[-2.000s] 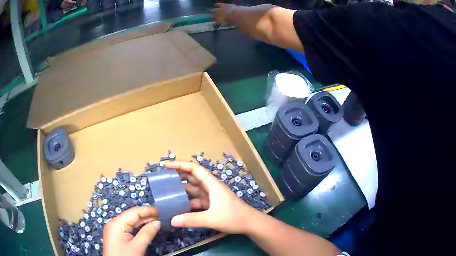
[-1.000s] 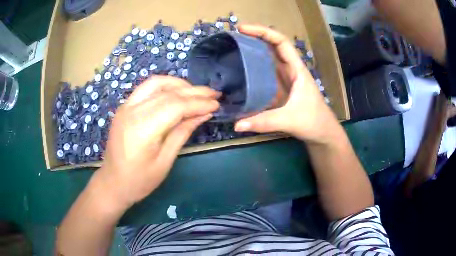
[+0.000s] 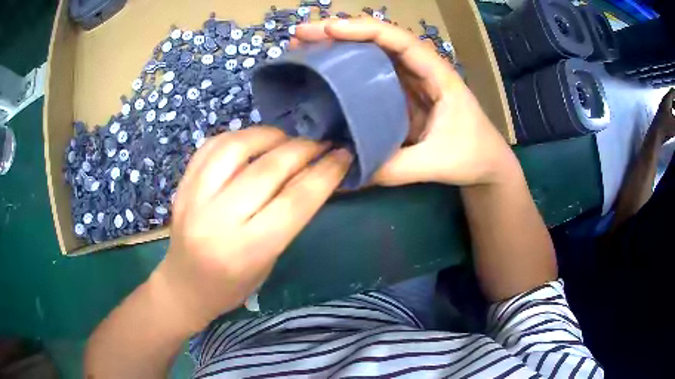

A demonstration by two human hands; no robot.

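Observation:
A dark grey hollow housing (image 3: 375, 96) is tilted above the front of the cardboard box, its open side facing left. My right hand (image 3: 451, 122) grips it from the right, with fingers over the top and thumb below. My left hand (image 3: 244, 200) reaches into the open side, fingers bunched against the lower inner wall. The fingertips are partly hidden, so I cannot tell whether they hold a small part. Small dark inserts with pale round ends (image 3: 140, 133) lie in a loose pile in the box, behind and left of my hands.
The cardboard box (image 3: 58, 148) sits on the green bench (image 3: 355, 244). Another housing (image 3: 92, 9) stands at its far left corner. Stacked housings (image 3: 544, 100) stand right of the box. A white sheet (image 3: 625, 133) and another person's forearm (image 3: 642, 178) are at the far right.
The housing has turned from its side to show its open side, and my left fingers have moved inside and deeper. The view has tilted down, and the neighbour's arm has left the back.

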